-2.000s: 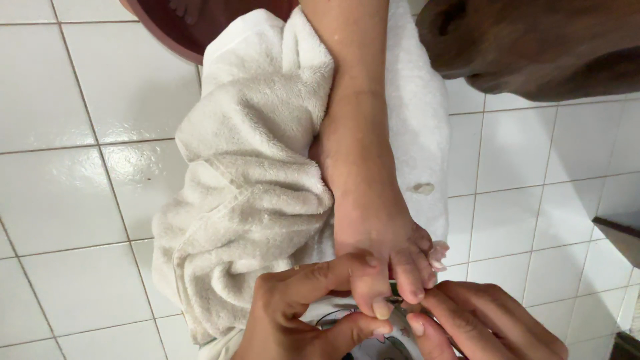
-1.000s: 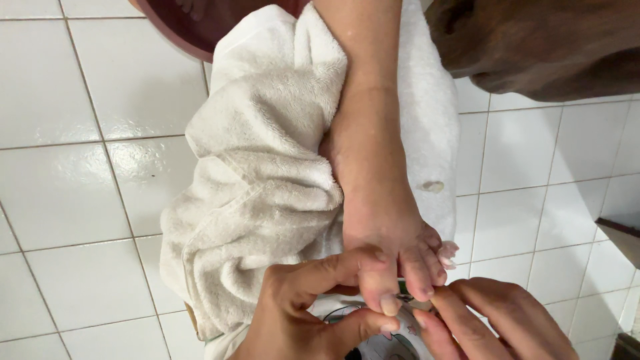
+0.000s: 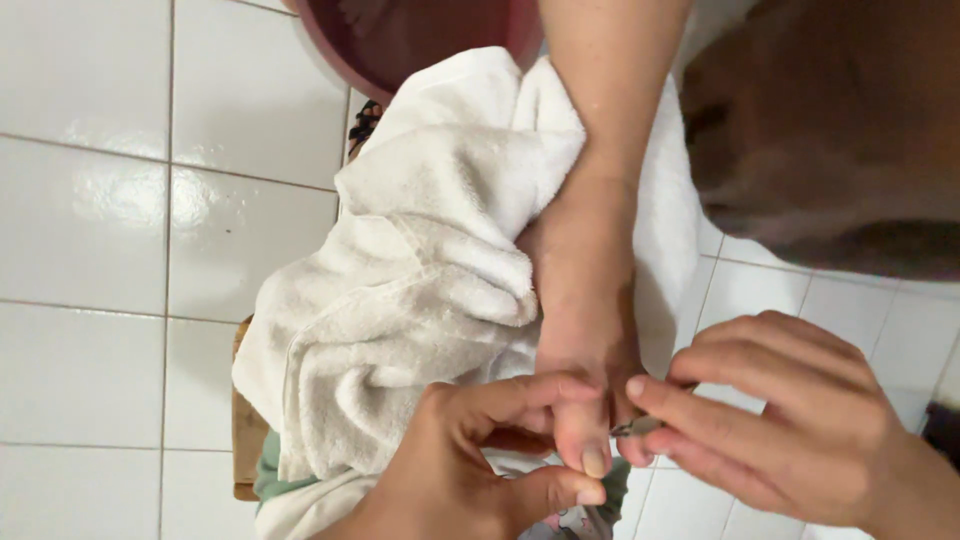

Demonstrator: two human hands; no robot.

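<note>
A person's bare foot (image 3: 585, 300) rests on white towels (image 3: 420, 262), toes toward me. My left hand (image 3: 487, 450) grips its big toe (image 3: 589, 442), index finger across the top and thumb at the tip by the nail. From the right, my right hand (image 3: 780, 427) holds a small metal nipper-like tool (image 3: 637, 427) between thumb and fingers. Its pointed tip is beside the big toe, near the gap to the neighbouring toe. My fingers hide the tool's handles and part of the smaller toes.
A dark red plastic basin (image 3: 427, 37) stands at the top. Brown dark fabric (image 3: 825, 135) hangs at the upper right. A wooden edge (image 3: 246, 420) shows under the towel at left. White floor tiles (image 3: 82, 225) surround everything, and a dark strapped item (image 3: 365, 124) lies beside the basin.
The view has moved closer. My right hand has opened out to the right, showing more of the metal tool. My left hand still holds the big toe.
</note>
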